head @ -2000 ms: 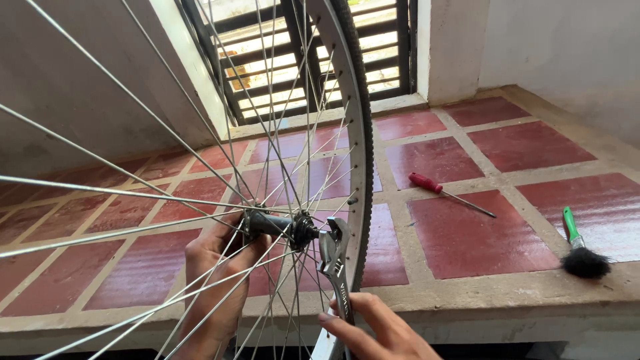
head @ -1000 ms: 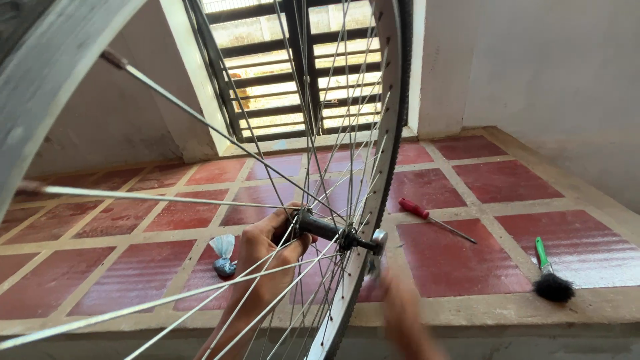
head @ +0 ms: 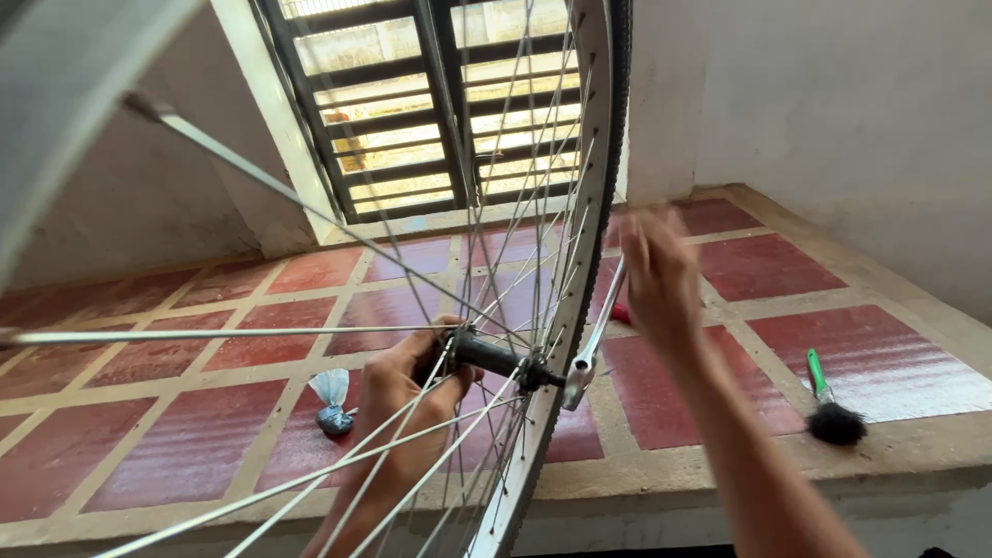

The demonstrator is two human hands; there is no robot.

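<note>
A spoked bicycle wheel stands upright before me, its rim carrying a black tire. My left hand reaches among the spokes, its fingers gripping the far end of the black hub. My right hand, blurred, is raised to the right of the tire and holds the handle of an adjustable wrench. The wrench's head is at the axle end on the hub's right side; whether its jaws grip a nut there cannot be told.
Behind the wheel is a red-tiled ledge below a barred window. On it lie a green-handled brush, a knotted plastic bag with dark contents, and a screwdriver, its red handle partly hidden by my right hand.
My right hand has swung the wrench handle from below the axle to above it. The left hand stays on the hub. The plastic bag now shows at the left, unlike in the earliest frame.
</note>
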